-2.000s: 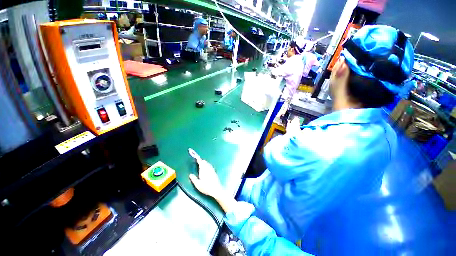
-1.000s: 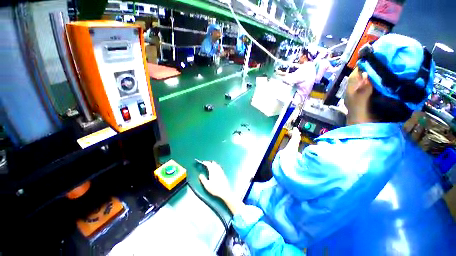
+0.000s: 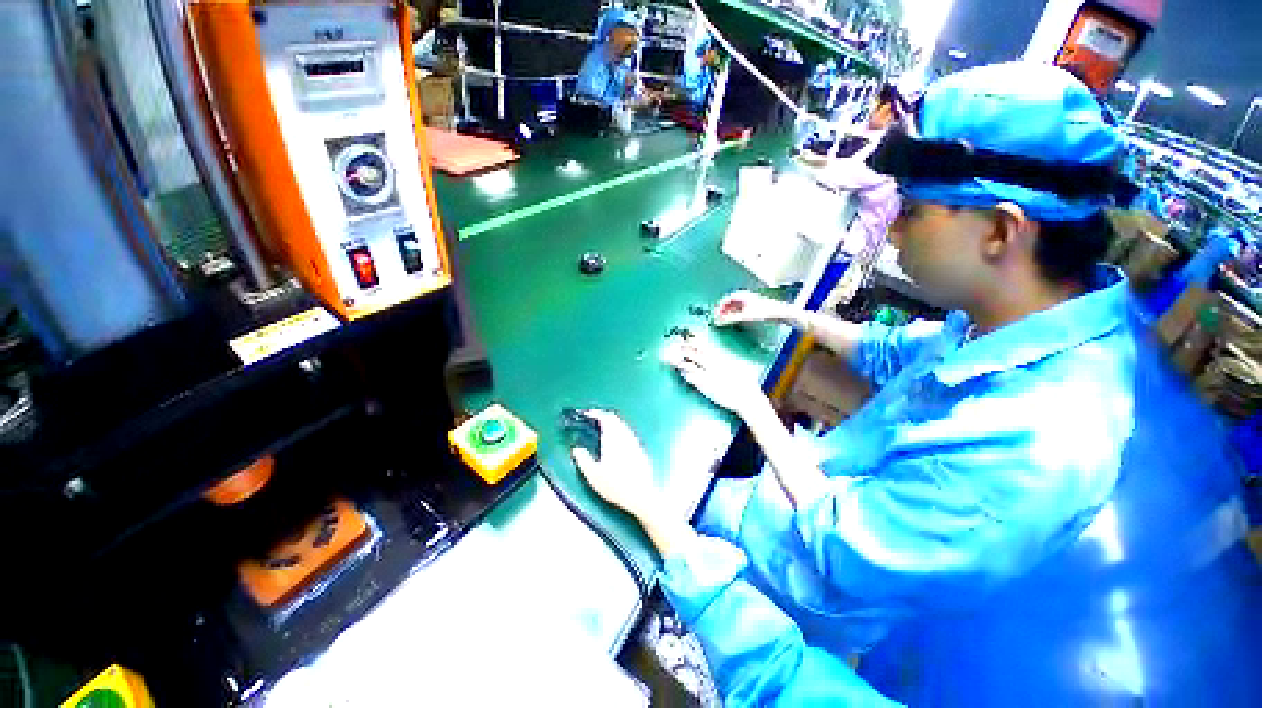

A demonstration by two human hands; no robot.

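My right hand (image 3: 619, 466) reaches in from the bottom centre in a blue sleeve. Its fingers are on a round black component (image 3: 581, 430) on the green bench, just right of the yellow box with the green button (image 3: 493, 433). The grip is partly blurred. My left hand is not in view. The press nest (image 3: 307, 553), an orange-brown block with dark curved marks, lies at the lower left under the orange press head (image 3: 241, 480). Nothing is seen between them. A bright white sheet (image 3: 478, 609) lies in front of the press.
An orange control box (image 3: 363, 173) stands at the upper left. A person in blue (image 3: 955, 443) sits close on the right, both hands on the bench near small dark parts (image 3: 681, 333). Another round black component (image 3: 592, 262) and a white bin (image 3: 786, 224) are farther back. A black cable runs beside the sheet.
My right hand, earlier seen without a component, now has its fingers on a round black one. The neighbour has turned and brought both hands over the bench. The view has shifted; a second yellow button box shows lower left.
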